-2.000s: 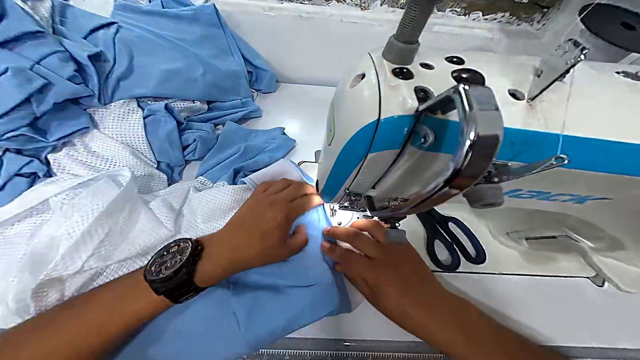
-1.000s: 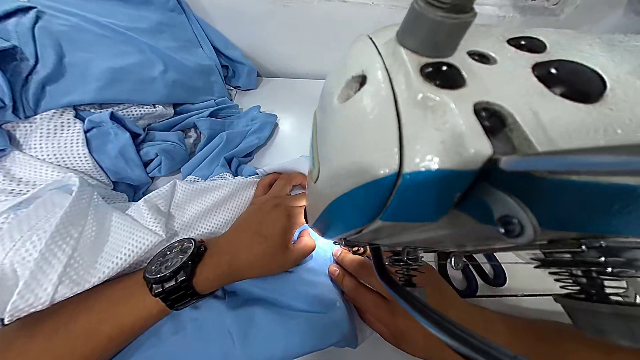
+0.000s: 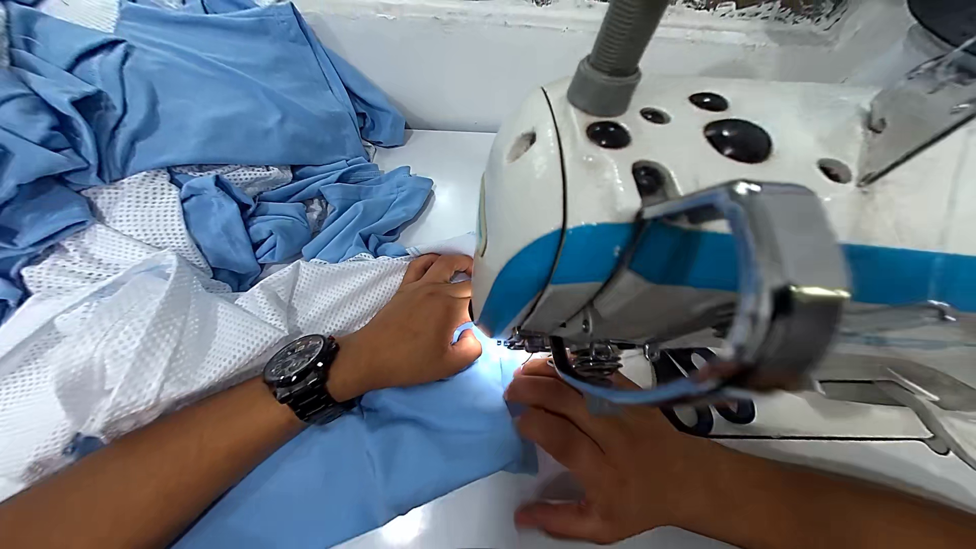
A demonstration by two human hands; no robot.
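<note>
My left hand (image 3: 415,335), with a black wristwatch (image 3: 301,374) on its wrist, presses on light-blue fabric (image 3: 396,450) and white mesh fabric (image 3: 335,293) just left of the needle area. Some of its fingertips are hidden behind the head of the sewing machine (image 3: 610,198). Right of the presser foot (image 3: 534,343), my right hand (image 3: 595,450) has its fingertips at the edge of the blue fabric, with the thumb spread toward me. Whether it grips the cloth cannot be told. A lamp lights the cloth at the needle area.
Piled blue and white mesh garments (image 3: 213,91) lie at the back left. Black-handled scissors (image 3: 690,412) rest on the machine bed behind my right hand. A chrome thread take-up guard (image 3: 793,282) juts out above that hand. A thread spool (image 3: 945,19) stands at the top right.
My right hand's thumb is now spread away from its fingers, toward me. My left hand stays on the cloth beside the needle area. The view has shifted noticeably.
</note>
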